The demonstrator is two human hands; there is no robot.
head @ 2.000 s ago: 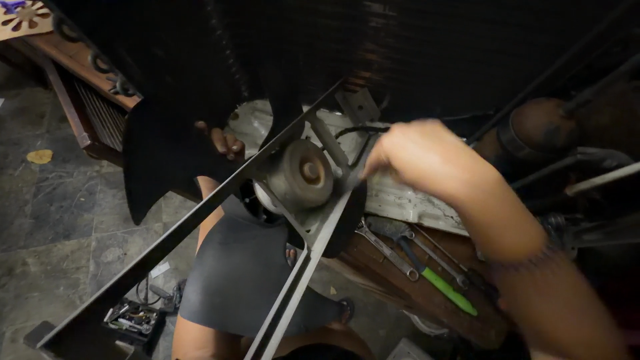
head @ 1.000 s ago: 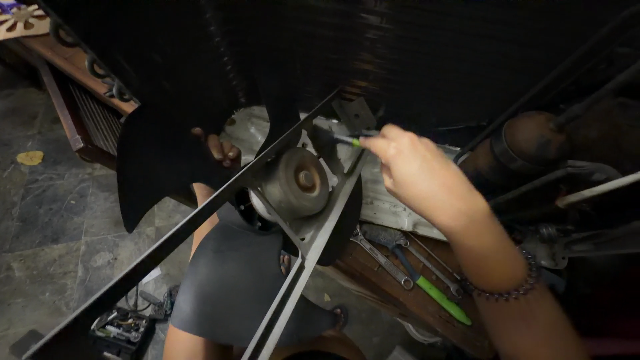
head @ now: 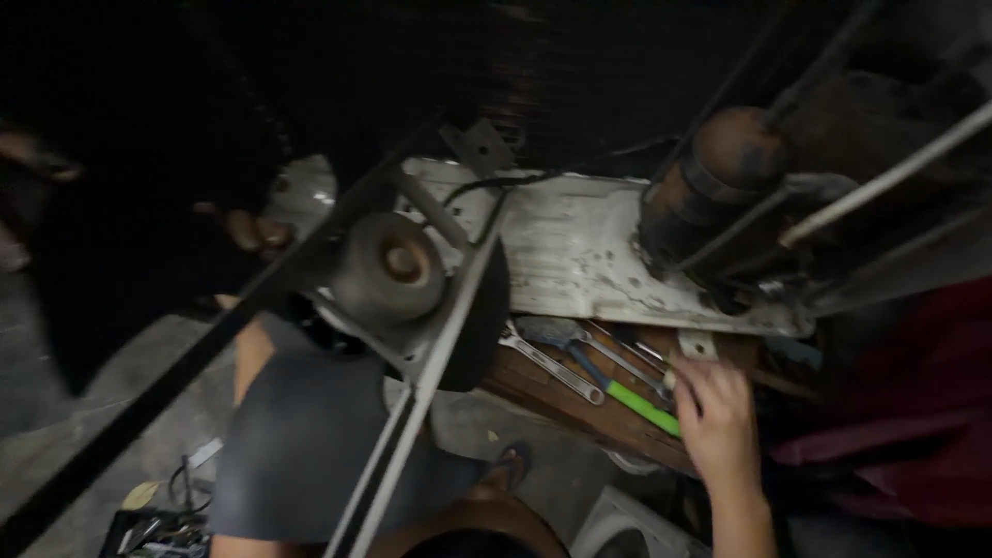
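Note:
My right hand (head: 717,411) is low over the wooden board at the right, its fingers at the handle ends of several tools; whether it grips one is blurred. Beside it lie an adjustable wrench (head: 554,364), a tool with a bright green handle (head: 642,407) and another wrench (head: 620,360). My left hand (head: 256,232) is mostly hidden behind a metal bar, its fingertips at the dark fan blade. To its right a round fan motor (head: 391,267) sits in a metal bracket (head: 446,333), with dark fan blades (head: 302,442) around it.
A rusty cylinder (head: 717,178) with pipes stands at the right on a white metal base (head: 573,248). The wooden board's edge (head: 542,403) runs below it. A dark finned coil is behind. A box of small tools (head: 159,535) sits at lower left; dark red cloth (head: 914,418) hangs at right.
My right hand has moved from beside the motor bracket down to the tools on the board. The slim tool seen in it one second ago cannot be made out clearly. The view has shifted.

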